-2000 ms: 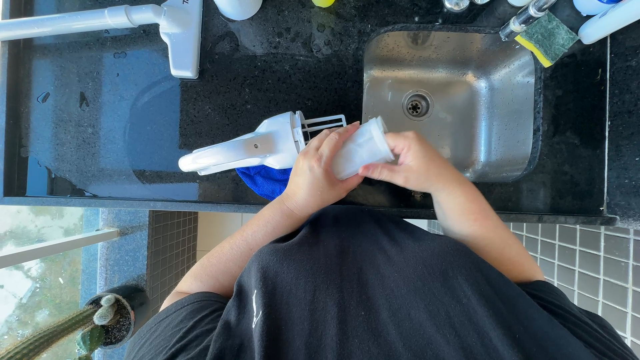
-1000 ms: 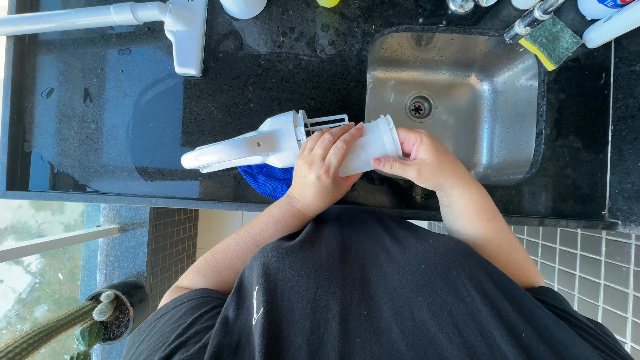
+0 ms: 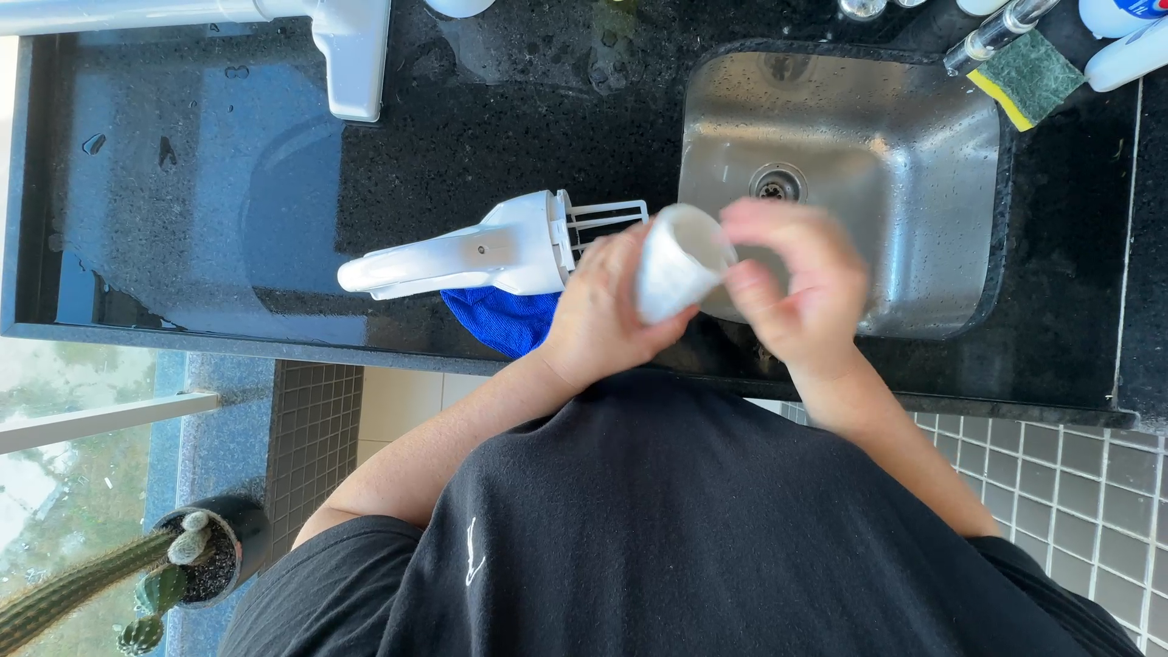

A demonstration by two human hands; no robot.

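Observation:
My left hand (image 3: 607, 310) holds a white cup-shaped part (image 3: 675, 265), its open end facing up and to the right. My right hand (image 3: 803, 274) is at the rim of that part, blurred, with thumb and fingers apart; whether a fingertip touches the rim I cannot tell. Left of my hands, a white handheld vacuum body (image 3: 493, 251) lies on the black counter, with an open plastic frame (image 3: 607, 219) sticking out of its right end. A blue cloth (image 3: 506, 319) is partly under the vacuum body.
The stainless steel sink (image 3: 940, 201) is right of my hands. A green and yellow sponge (image 3: 1031, 78), a metal faucet (image 3: 999, 35) and white bottles (image 3: 1131, 59) are at the top right. A white vacuum floor head (image 3: 351, 64) lies at the top left. The counter's raised front edge (image 3: 246, 347) runs below.
The white part has tilted, so its open end now shows. My right hand, earlier gripping its end, has its fingers more spread. The vacuum body has stayed put.

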